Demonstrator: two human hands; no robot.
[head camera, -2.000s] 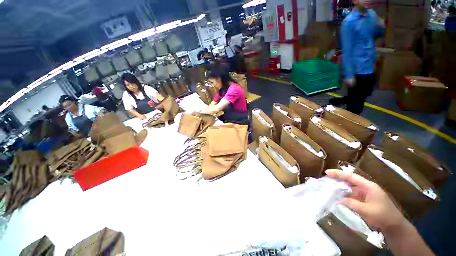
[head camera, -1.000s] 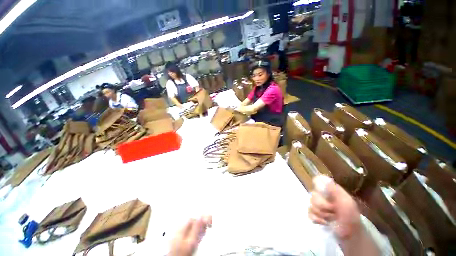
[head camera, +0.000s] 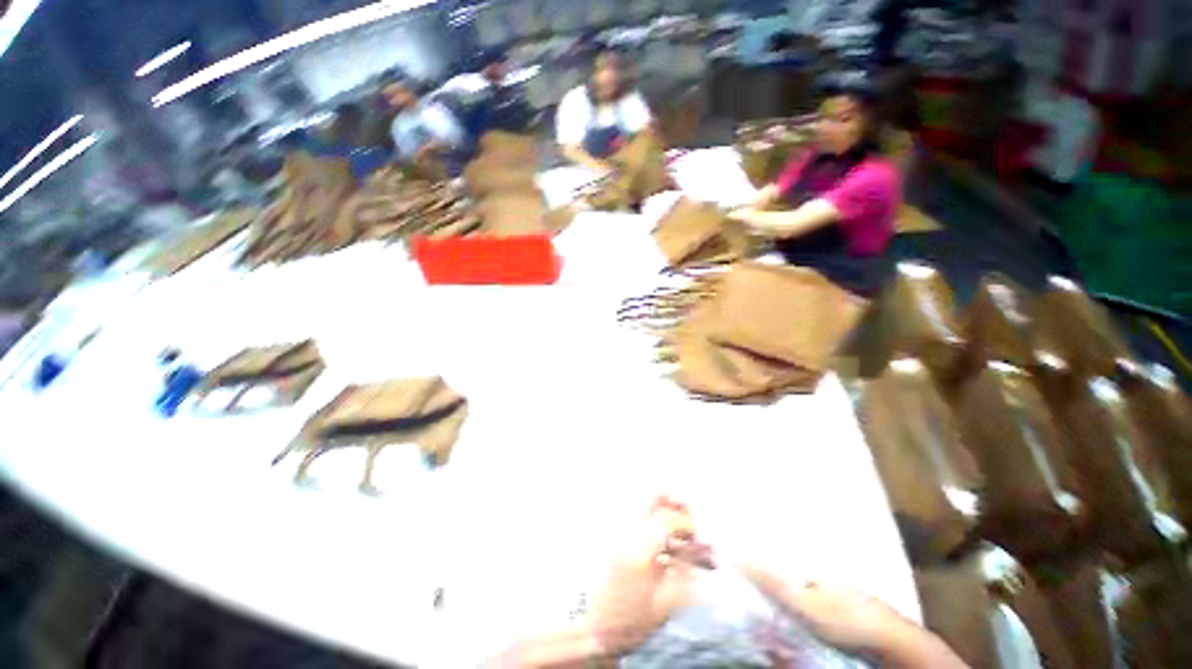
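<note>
My left hand (head camera: 638, 578) and my right hand (head camera: 716, 559) meet low in the centre, over the table's near right part. Both are blurred. A crumpled clear plastic bag (head camera: 732, 630) hangs from my right hand and spreads below both hands to the bottom edge. My left fingers are at the plastic's upper end; blur hides whether they grip it. A brown tote bag (head camera: 392, 408) lies flat on the white table (head camera: 523, 523), left of my hands, its handles towards me. A second, smaller-looking folded tote (head camera: 268, 370) lies beyond it to the left.
A brown tote pile (head camera: 765, 327) lies at the table's right side. A red bin (head camera: 486, 260) stands mid-table, with more brown bags behind. Stuffed totes (head camera: 922, 438) stand in rows right of the table. Blue items (head camera: 177, 382) lie left. A person in pink (head camera: 863, 203) and others work opposite.
My view has turned left, so the scene has shifted right. My right hand has come in from the right with the plastic. My left hand has come into view and moved beside it.
</note>
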